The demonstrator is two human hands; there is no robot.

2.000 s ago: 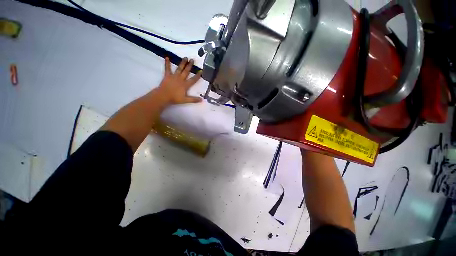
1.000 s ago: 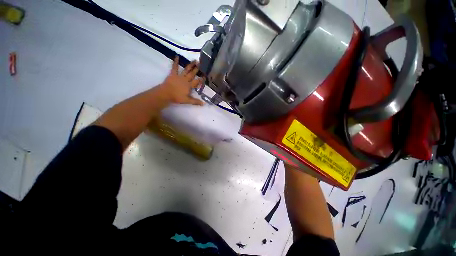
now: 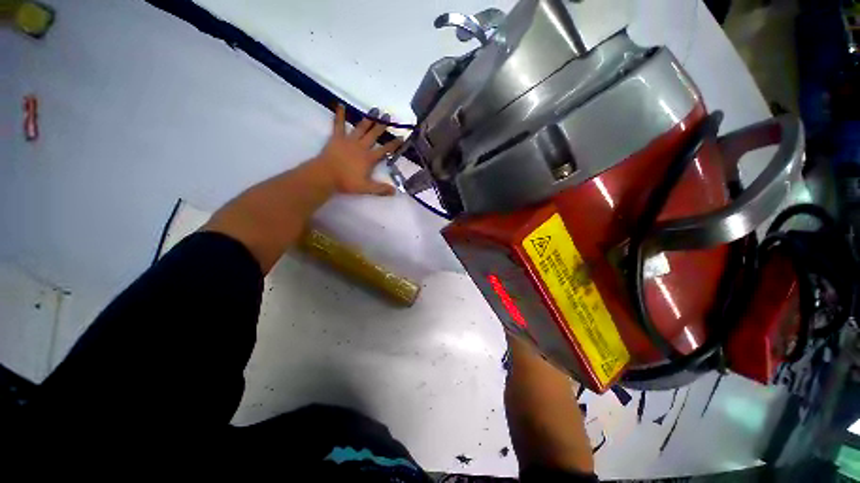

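The red and silver cutting machine [image 3: 603, 189] stands at the centre right, its red digital display and yellow warning label turned towards me. My left hand [image 3: 363, 160] lies flat with spread fingers on the white paper marker [image 3: 273, 113], fingertips at the dark fabric edge just left of the machine's front. My right forearm reaches up under the red body; the machine hides my right hand, so its grip cannot be seen. A yellow-gold pattern weight [image 3: 363, 269] lies below my left wrist. The blade and base plate are mostly hidden.
Another yellow weight [image 3: 28, 17] lies at the top left corner, with a small red item [image 3: 31, 118] below it. A dark fabric strip [image 3: 255, 52] runs diagonally from the top left to the machine. Black offcuts lie at the lower right. Black cable loops hang around the silver carrying handle [image 3: 745, 203].
The machine has swung round, so its display now faces me and its rear end sits lower. My right forearm has shifted left. My left hand remains flat near the machine's front.
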